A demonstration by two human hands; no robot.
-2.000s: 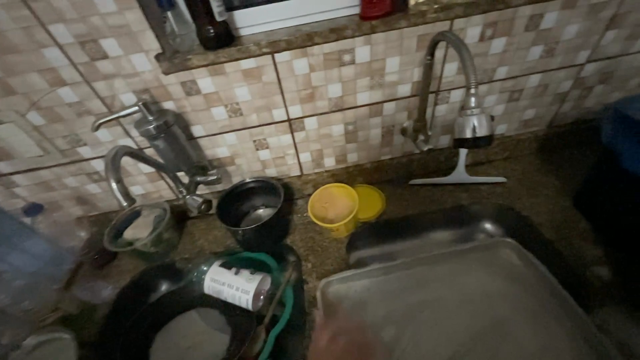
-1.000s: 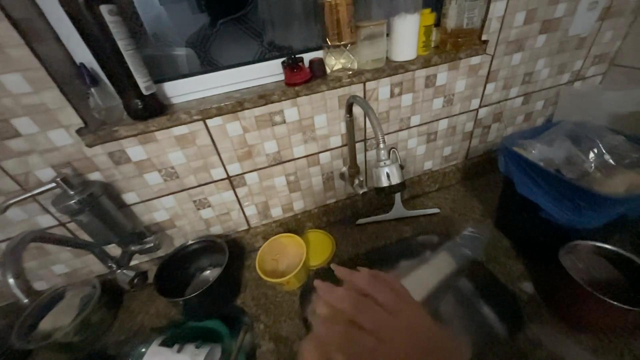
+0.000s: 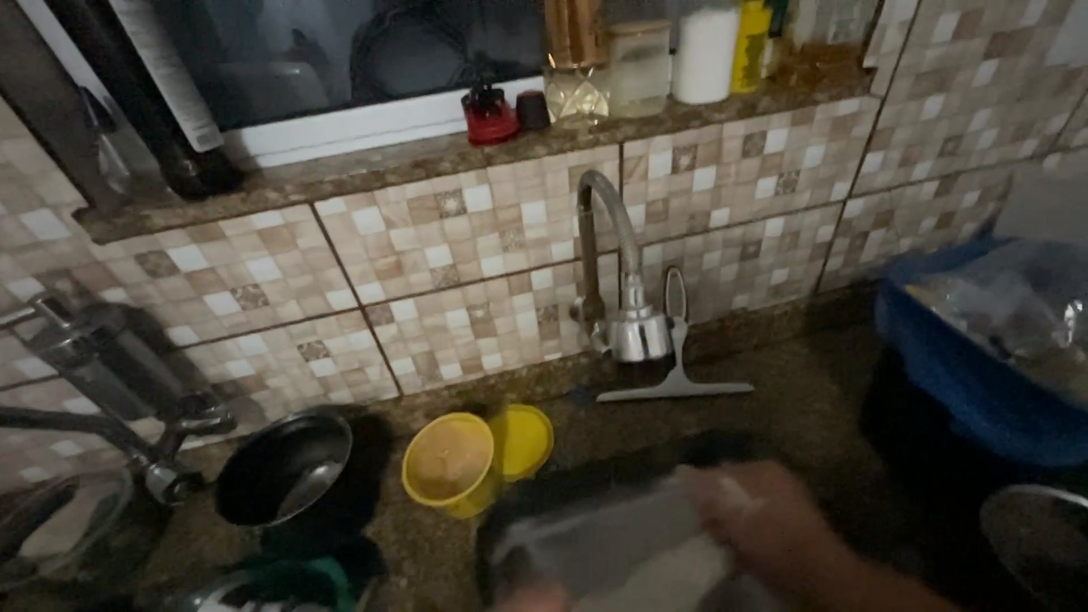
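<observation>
A blurred grey, flat-sided tray or container (image 3: 620,535) is held over the dark sink at the bottom centre. My right hand (image 3: 756,518) grips its upper right edge. Only a little of my left hand (image 3: 535,595) shows, at the container's lower left edge; its fingers are blurred and mostly out of frame. Above the sink hangs the spout of a flexible metal faucet (image 3: 637,336). A yellow tub (image 3: 450,467) with pale orange content stands left of the sink, its yellow lid (image 3: 521,442) beside it.
A grey squeegee (image 3: 677,387) lies behind the sink. On the left are a black bowl (image 3: 285,467), a metal water filter tap (image 3: 174,476) and a green-rimmed basin (image 3: 327,586). A blue-lined bin (image 3: 952,374) and a metal pot (image 3: 1037,544) stand right. Bottles and jars line the sill.
The view has swung right. One second ago a hand lay spread over the sink's left part; now my right hand is on the container's right side and the container is raised across the sink.
</observation>
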